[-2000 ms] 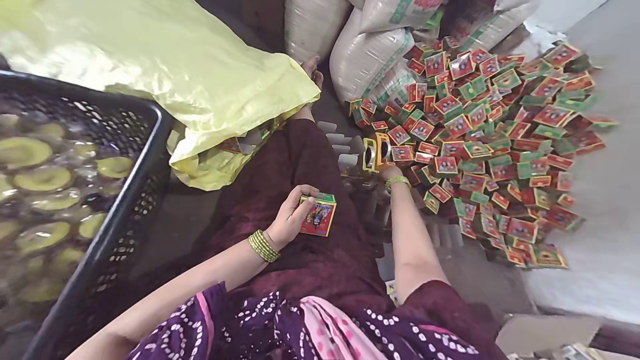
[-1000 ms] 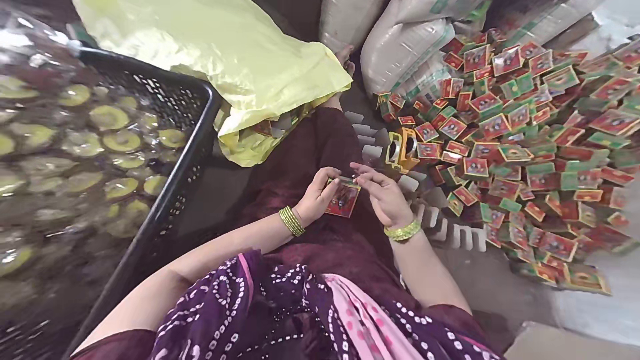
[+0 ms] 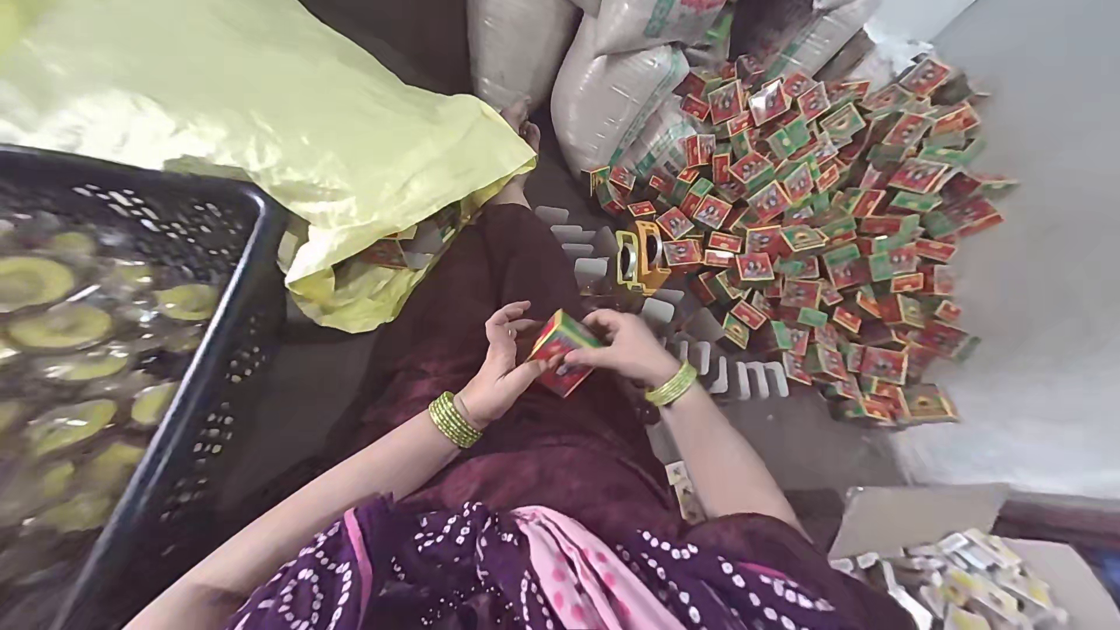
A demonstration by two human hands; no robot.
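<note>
Over my lap, my left hand (image 3: 506, 363) and my right hand (image 3: 628, 348) both hold one small red and green printed carton (image 3: 564, 363). My left fingers are on its left side, with the index finger raised; my right thumb and fingers grip its upper right. The carton's yellow-edged end faces up. Just beyond my right hand, beside my leg, stand yellow and orange pieces with round dark openings (image 3: 646, 255). A large heap of similar red and green cartons (image 3: 805, 227) spreads over the floor at the right.
A black plastic crate (image 3: 262, 206) with yellow-green round items in clear wrapping is at the left. A yellow plastic bag (image 3: 394, 157) lies beyond it. Woven sacks (image 3: 604, 96) stand ahead. White pieces (image 3: 761, 378) lie on the floor. An open cardboard box (image 3: 919, 516) holds small packets at lower right.
Two seconds ago my right hand was at the yellow pieces beside the heap; it came back to my lap and now holds the carton together with my left hand. The carton has been turned.
</note>
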